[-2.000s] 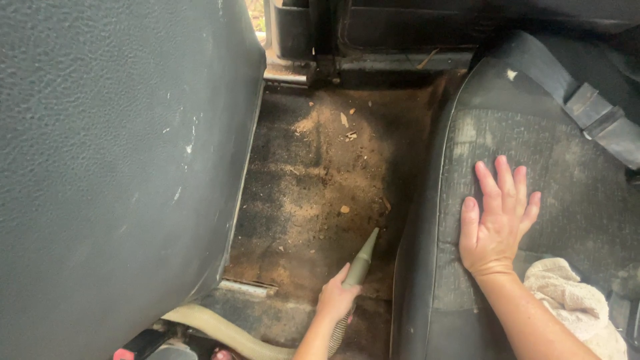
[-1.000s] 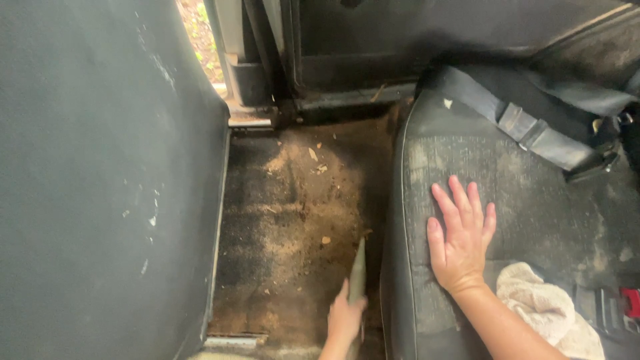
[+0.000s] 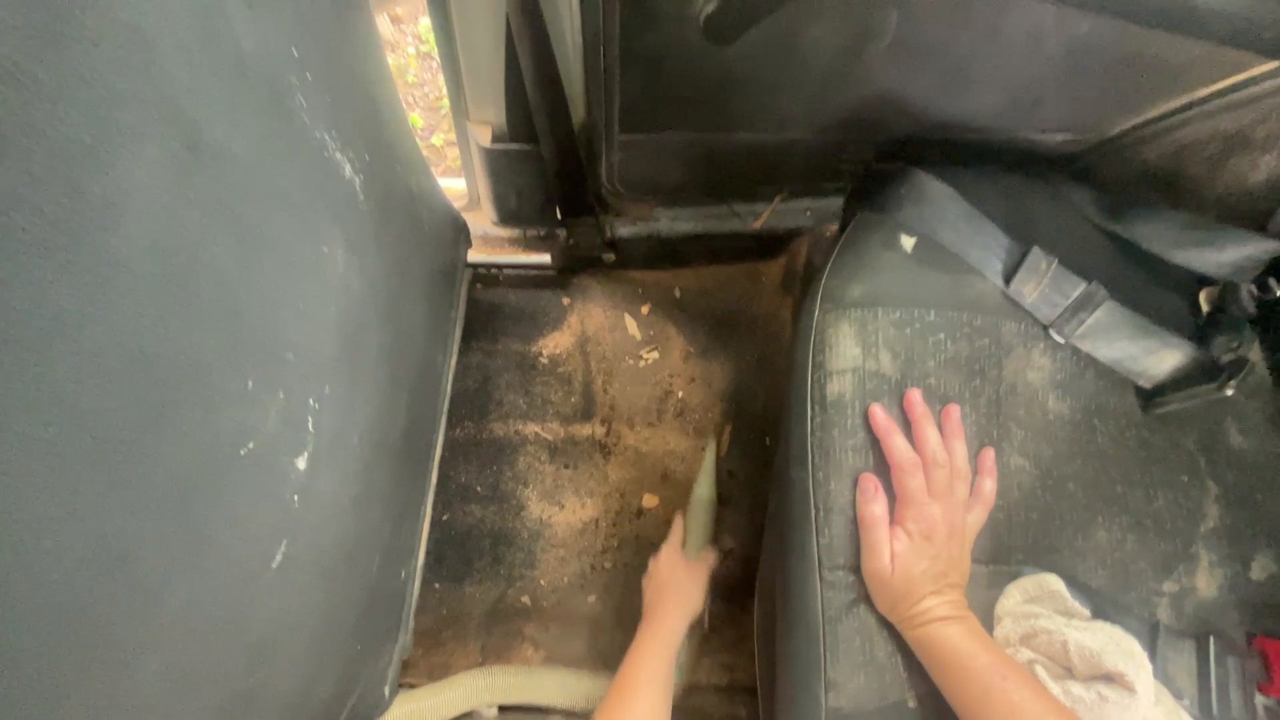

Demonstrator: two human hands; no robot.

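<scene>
My left hand (image 3: pixel 678 580) is closed around a tapered greenish vacuum nozzle (image 3: pixel 706 490). The nozzle's narrow tip points away from me, over the dirty car floor (image 3: pixel 560 460) close to the base of the rear seat. A ribbed beige hose (image 3: pixel 500 688) crosses the bottom of the view; its join with the nozzle is hidden or blurred. My right hand (image 3: pixel 925 510) rests palm down on the dusty rear seat cushion (image 3: pixel 1060 500), its fingers spread. A crumpled whitish cloth (image 3: pixel 1070 640) lies on the seat beside my right forearm. Sand, dust and pale flakes (image 3: pixel 632 326) cover the floor.
The dark front seat back (image 3: pixel 220 350) walls off the left side. Beyond the floor are the door sill (image 3: pixel 720 216) and door panel (image 3: pixel 740 80). A grey seat belt (image 3: pixel 1060 290) lies across the seat's far part, and a red buckle part (image 3: pixel 1268 660) shows at the right edge.
The view has shifted, bringing more of the door gap and the red buckle part into sight. My left hand still holds the nozzle near the seat base, and my right hand stays on the cushion.
</scene>
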